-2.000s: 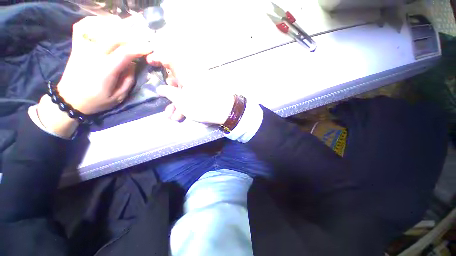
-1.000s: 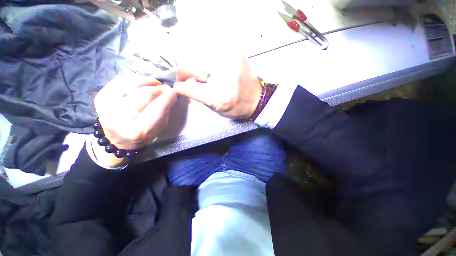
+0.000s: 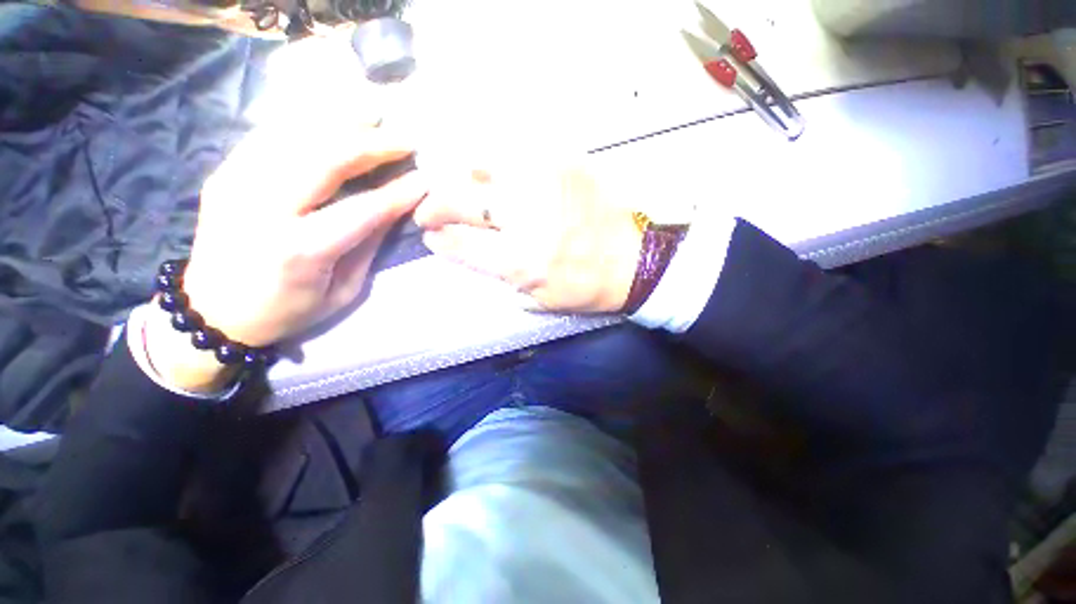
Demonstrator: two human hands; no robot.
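Dark garment cloth [image 3: 89,153] lies crumpled on the table at the left. My left hand [image 3: 295,224], with a black bead bracelet, is bent over the machine bed beside it. A dark cloth edge shows under its fingers. My right hand [image 3: 531,230], with a dark red wristband, meets the left fingertips below the needle area, fingers bent together. Strong glare washes out both hands' upper parts, and what the right fingers pinch cannot be made out.
Thread snips [image 3: 752,77] with red marks lie on the white machine bed [image 3: 909,142], right of my hands. A round dark machine part [image 3: 386,50] stands just above my left hand. The table's grey ribbed edge [image 3: 413,368] runs in front of my lap.
My left hand has moved up and left and its fingers are more spread. My right hand has shifted slightly lower, its fingertips still near the left ones. Less cloth shows between them.
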